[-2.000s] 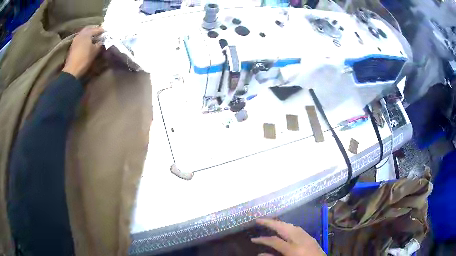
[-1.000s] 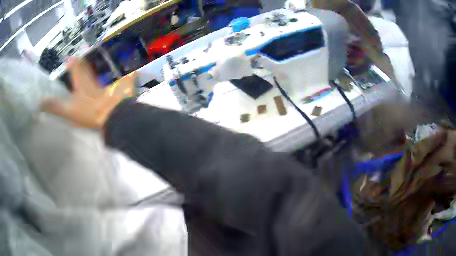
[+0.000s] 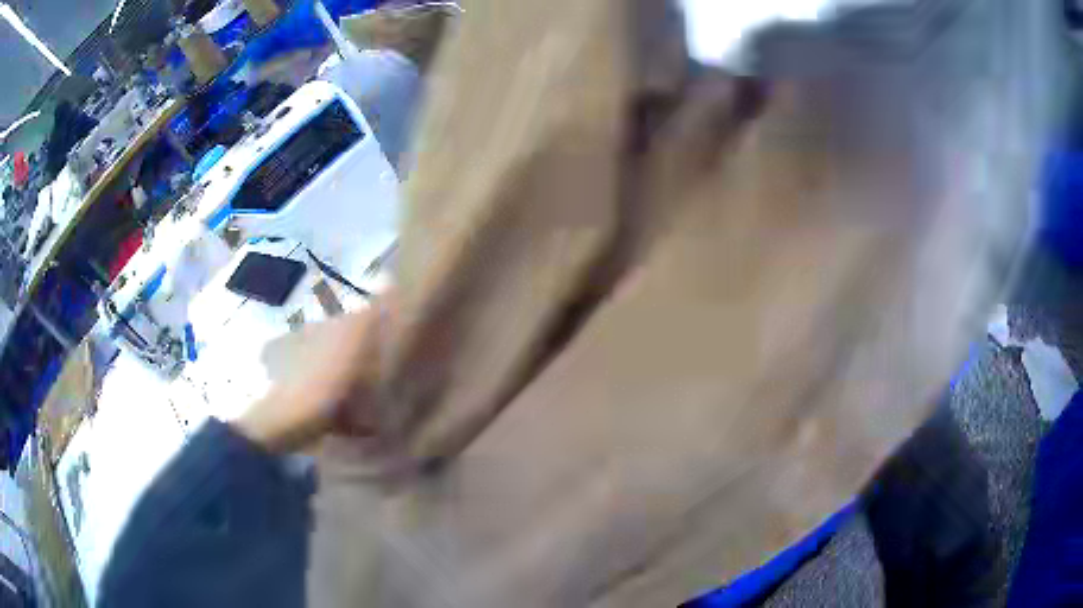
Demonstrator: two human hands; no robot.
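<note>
A large brown panel point(image 3: 701, 344), blurred and folded, fills the middle of the head view and hides much of the table. My left hand point(image 3: 327, 380), blurred, is closed on the panel's left edge, above the table's working side. My right hand is not visible. The white sewing machine point(image 3: 344, 184) with its dark display stands at the upper left, beyond my left hand. A pale, blurred fabric point(image 3: 1004, 154) lies along the panel's right side.
A dark flat piece point(image 3: 267, 276) lies on the machine bed, with a small brown patch point(image 3: 327, 297) beside it. A blue crate rim point(image 3: 778, 558) shows below the panel. Speckled floor point(image 3: 1009, 410) and blue clothing or cloth point(image 3: 1051, 511) are at the right.
The view has turned right, so the machine now sits at the upper left. The brown panel has come up across the view. The dark sleeve that crossed the middle is gone from there.
</note>
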